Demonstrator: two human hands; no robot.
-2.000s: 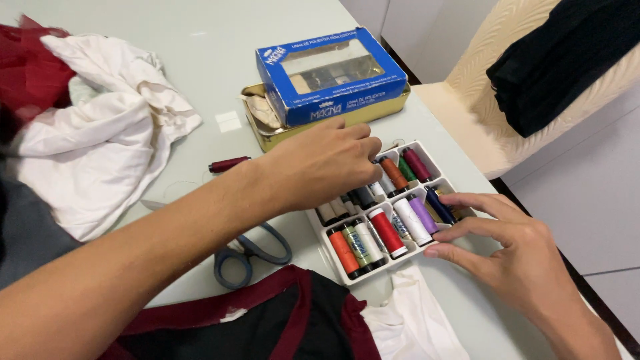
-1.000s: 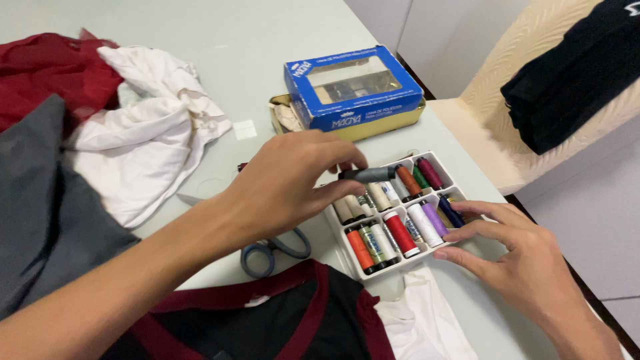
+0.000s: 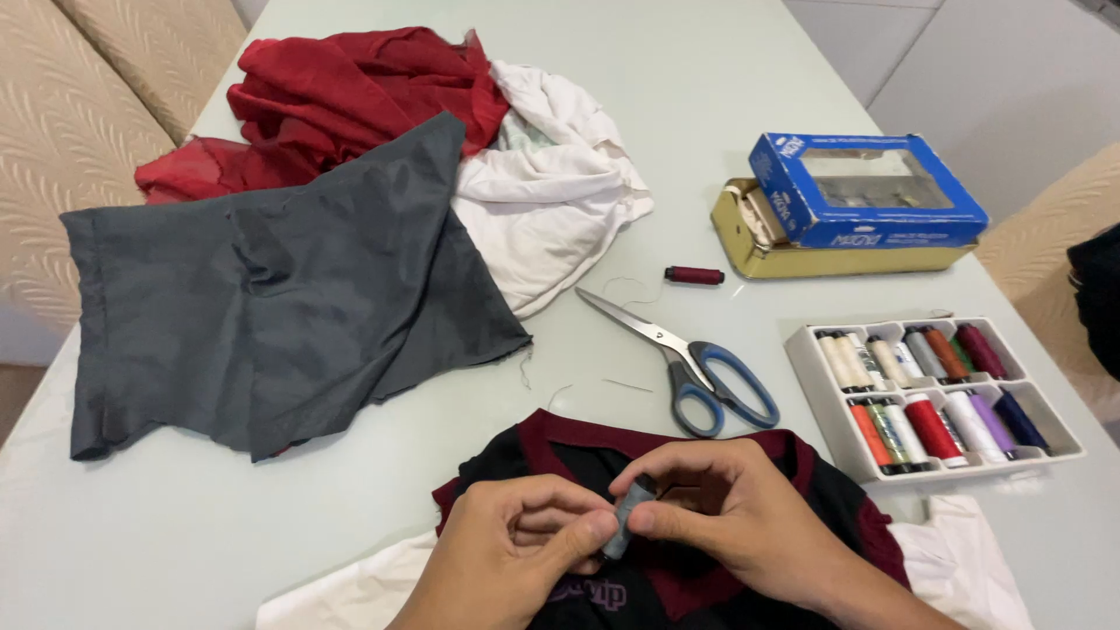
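Observation:
Between my left hand (image 3: 534, 542) and my right hand (image 3: 717, 516) is a spool of grey thread (image 3: 628, 518), pinched by the fingertips of both. It is tilted, just above a black garment with maroon trim (image 3: 595, 437). Beyond the garment lie blue-handled scissors (image 3: 687, 363), blades pointing away to the left, and a thin needle (image 3: 628, 385). A maroon thread spool (image 3: 695, 276) rests on its side past the scissors. To the right stands a white compartment tray (image 3: 949, 389) of thread spools in several colours.
A blue windowed box (image 3: 884, 223) sits on a yellowish tin (image 3: 840, 262) at the back right. On the left, a dark grey cloth (image 3: 262, 306) overlaps a red cloth (image 3: 350, 96) and borders a white cloth (image 3: 542, 192). Upholstered chairs flank the pale table (image 3: 665, 87).
Both hands have left the tray and come together over the black garment. The dark grey spool that the left hand held over the tray is now between both hands. The view has shifted left.

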